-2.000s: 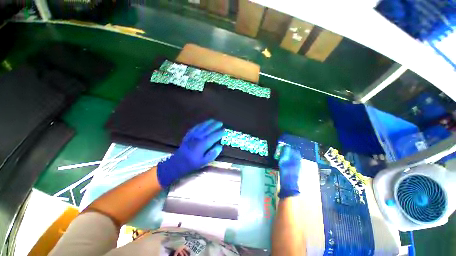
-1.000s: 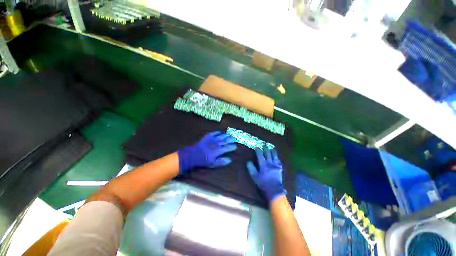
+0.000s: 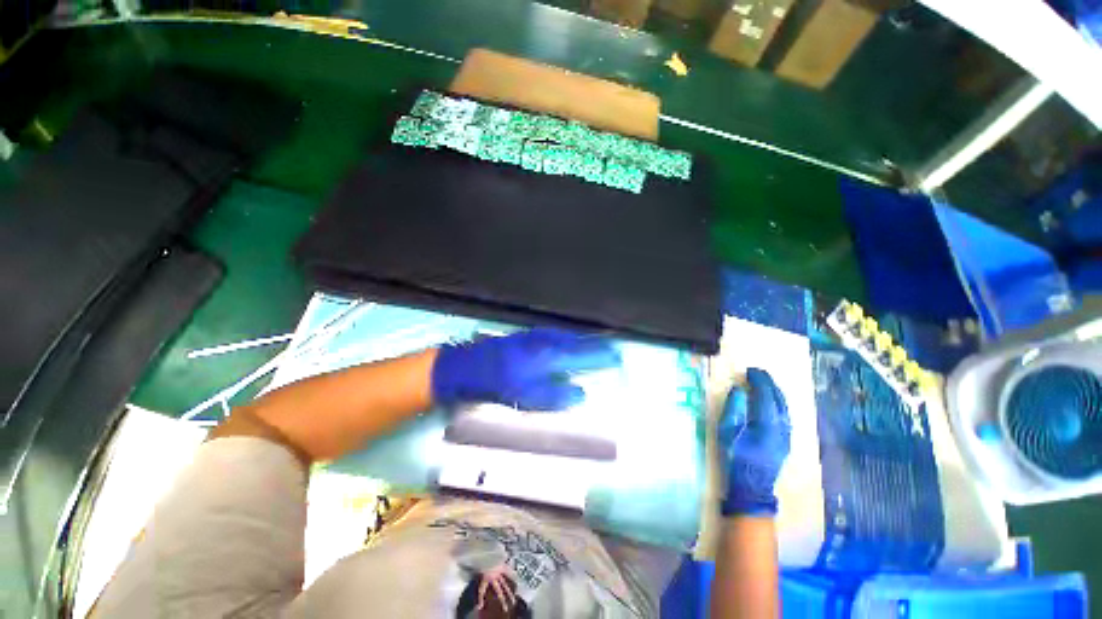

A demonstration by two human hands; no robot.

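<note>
Green circuit board strips [image 3: 532, 143] lie in rows along the far edge of the black foam stack [image 3: 520, 236]. My left hand [image 3: 526, 369], in a blue glove, is blurred over the metal plate [image 3: 532, 433] with fingers stretched right; nothing shows in it. My right hand [image 3: 755, 438], also blue-gloved, is over the white card [image 3: 792, 363] right of the plate; its fingers are bent and I cannot tell if it holds anything. A strip with yellow and black parts [image 3: 880, 351] lies further right.
A brown cardboard piece [image 3: 556, 94] lies behind the rows. A white fan [image 3: 1039, 411] stands at right, near a blue printed box [image 3: 876, 484]. Black foam sheets [image 3: 97, 266] lie at left, with thin white strips [image 3: 242, 347] beside them. A blue bin [image 3: 991, 254] is at right.
The strip that was under my fingers on the foam now sits in the front row with the others. Both hands have come back off the foam, the right one to the white card.
</note>
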